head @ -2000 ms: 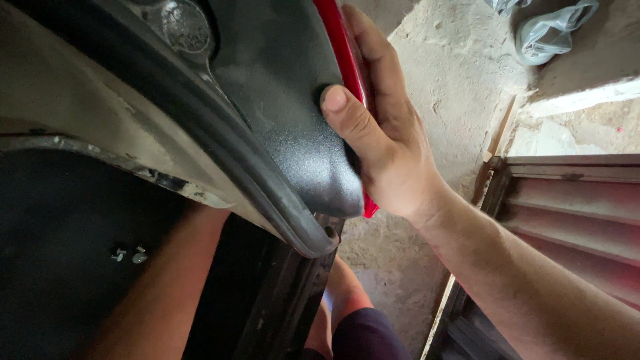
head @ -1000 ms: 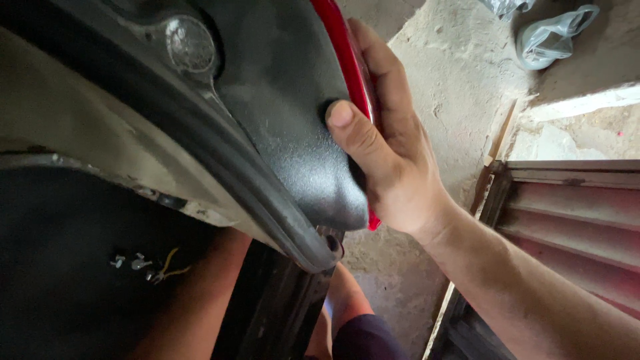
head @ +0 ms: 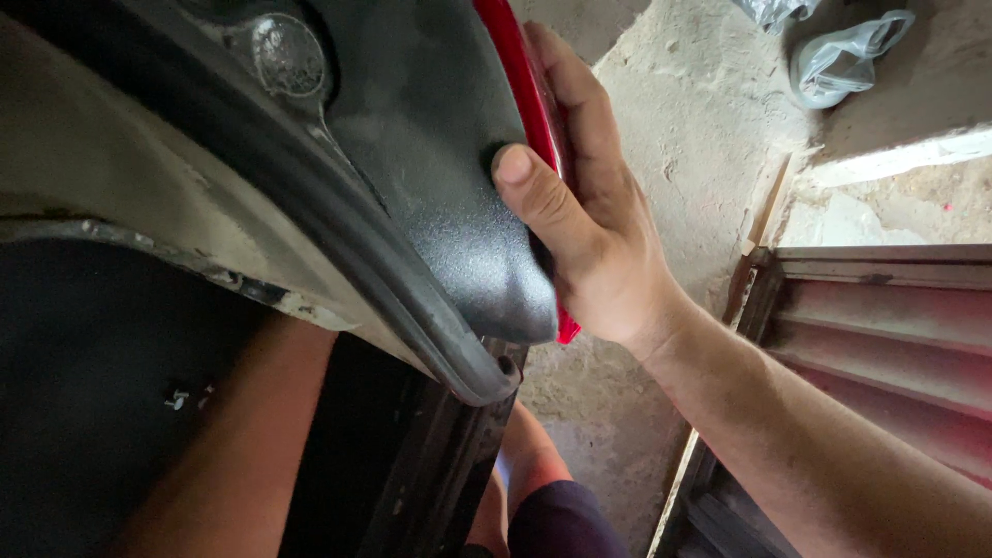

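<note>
My right hand [head: 601, 225] grips the outer edge of a car's tail light, its thumb on the black plastic housing [head: 465, 256] and its fingers around the red lens [head: 535, 101]. The housing's lower end sits beside the curled end of a black rubber weatherstrip [head: 411, 310]. My left forearm [head: 248, 434] reaches up from the lower left and passes behind the light-coloured body panel [head: 209, 209]. The left hand is hidden there, so what it touches cannot be seen.
Small metal fasteners [head: 177, 399] lie on the dark surface beside the left forearm. Plastic bags [head: 841, 66] rest on the rough concrete floor at the upper right. A ribbed metal panel [head: 883, 318] stands at the right. My legs [head: 535, 457] show below.
My left forearm has shifted left since one second ago, and the thin yellowish thing by the fasteners no longer shows. My right hand keeps its grip on the tail light.
</note>
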